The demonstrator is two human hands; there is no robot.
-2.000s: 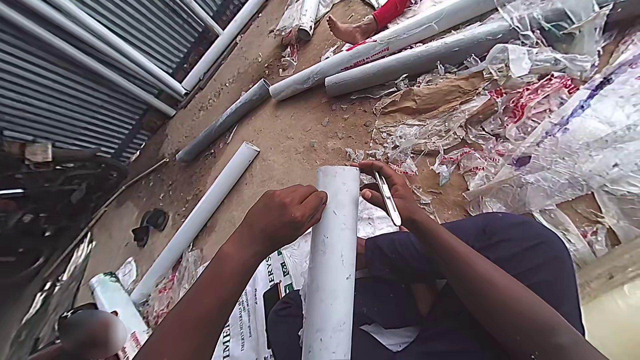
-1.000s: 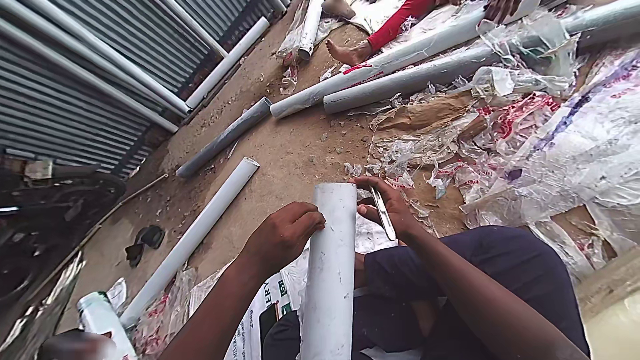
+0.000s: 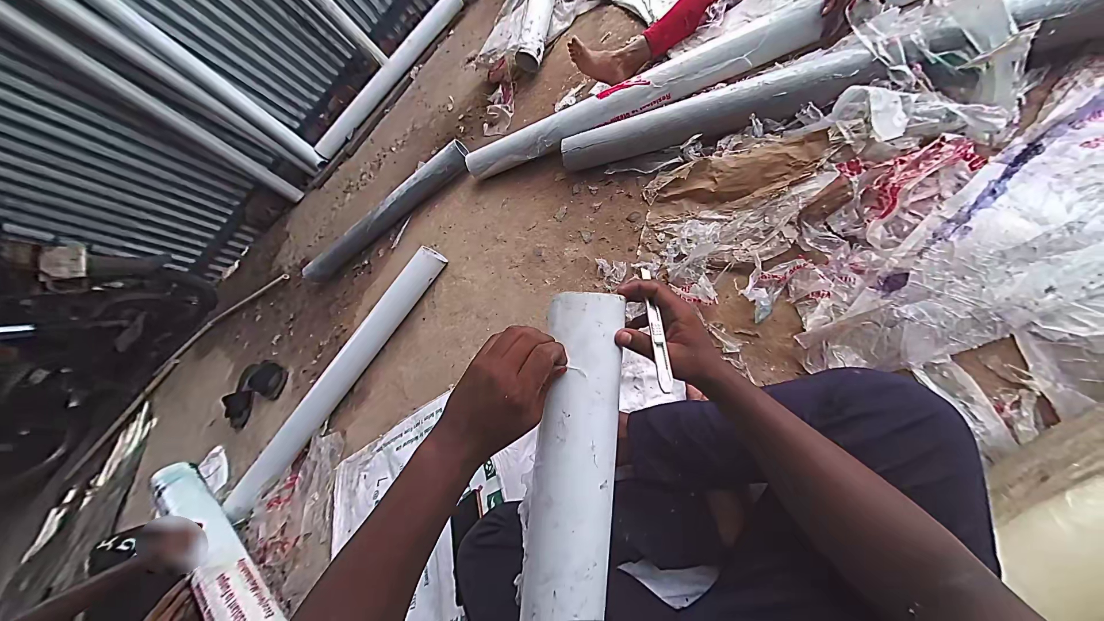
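Note:
A pale grey plastic pipe (image 3: 576, 448) stands tilted in front of me, its far end near the middle of the view and its near end out of frame. At its left side is my left hand (image 3: 511, 388), fingers curled and fingertips pinching at the pipe's surface; a thin whitish shred shows beside them. My right hand (image 3: 674, 332) touches the pipe's right edge near the top with fingertips and thumb. A slim metal blade or knife (image 3: 657, 341) is held within that same hand, pointing up and down.
Long grey pipes (image 3: 707, 112) and crumpled plastic wrapping (image 3: 897, 259) lie at the right. Shorter pipes (image 3: 345, 379) rest on the dirt ground (image 3: 509, 224). Corrugated metal sheeting (image 3: 129, 147) stands upper left. A person's foot (image 3: 608, 60) and another person's arm (image 3: 95, 591) are in view.
My left hand has moved down along the pipe's left side from near its top end. The blade stays in my right hand. The person's leg in red at the top shows less than one second ago.

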